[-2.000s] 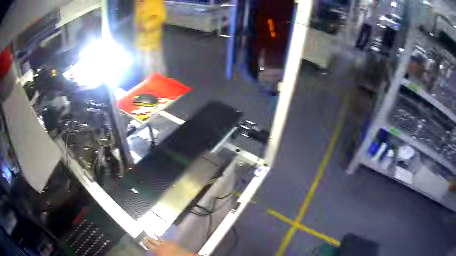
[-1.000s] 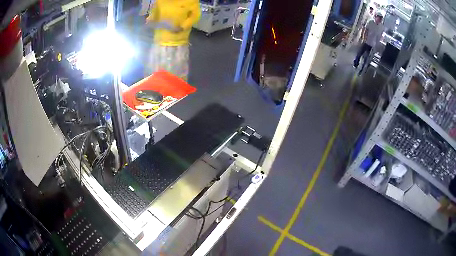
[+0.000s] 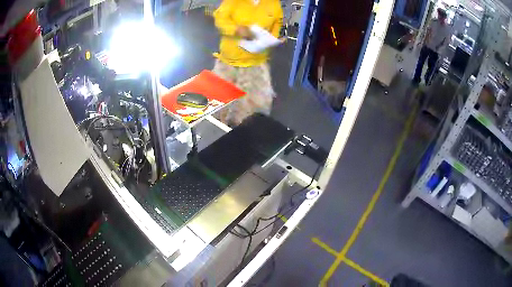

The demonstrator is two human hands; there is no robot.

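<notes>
Neither of my hands is in the picture. A black tray with rows of small bright dots (image 3: 182,193) lies on the conveyor inside the machine frame. A plain dark tray or belt stretch (image 3: 252,137) lies beyond it; I cannot tell which. Another dark tray with bright dots (image 3: 90,258) lies at the lower left, outside the frame bar. The silver conveyor side cover (image 3: 227,204) runs along the right of the belt.
A red sheet (image 3: 219,87) holds a dark oval item. A person in yellow (image 3: 250,50) holds white paper behind it. Another person stands farther back. Pale frame bars (image 3: 351,106), a blue-framed door (image 3: 331,56), loose cables, a bright lamp and right-hand shelving (image 3: 432,174) surround the conveyor.
The hand seen at the bottom edge two seconds ago is out of view. My view has shifted, so the machine sits further right. The person in yellow now shows white paper in hand.
</notes>
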